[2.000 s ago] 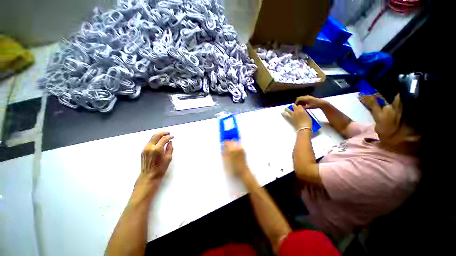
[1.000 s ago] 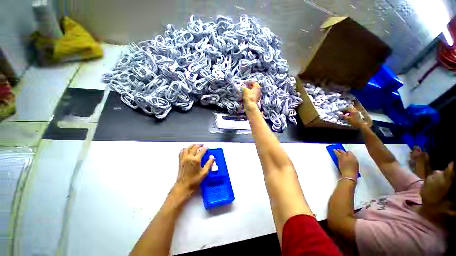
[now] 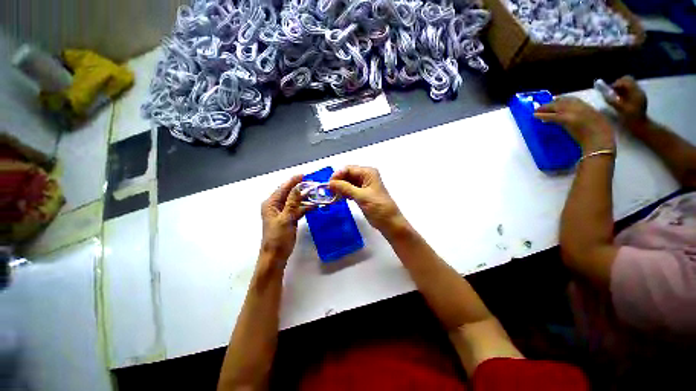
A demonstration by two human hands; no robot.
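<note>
A coiled white cable (image 3: 318, 194) is held between the fingertips of both my hands, over the upper part of a blue tray (image 3: 334, 231). My left hand (image 3: 282, 210) grips the coil's left side. My right hand (image 3: 366, 195) grips its right side. The tray lies on the white tabletop with its lower part showing. The cable and my fingers hide most of its upper recess, so I cannot tell whether the white piece is under them.
A large heap of coiled cables (image 3: 305, 46) lies at the back beside a carton (image 3: 526, 42) of small white pieces. A flat white slip (image 3: 353, 113) is on the dark strip. At right, another person's hands hold a blue tray (image 3: 546, 141) and a white piece (image 3: 607, 92).
My right hand has come back from the heap with a coiled cable. My left hand has moved from the tray's edge to the coil. The view has shifted.
</note>
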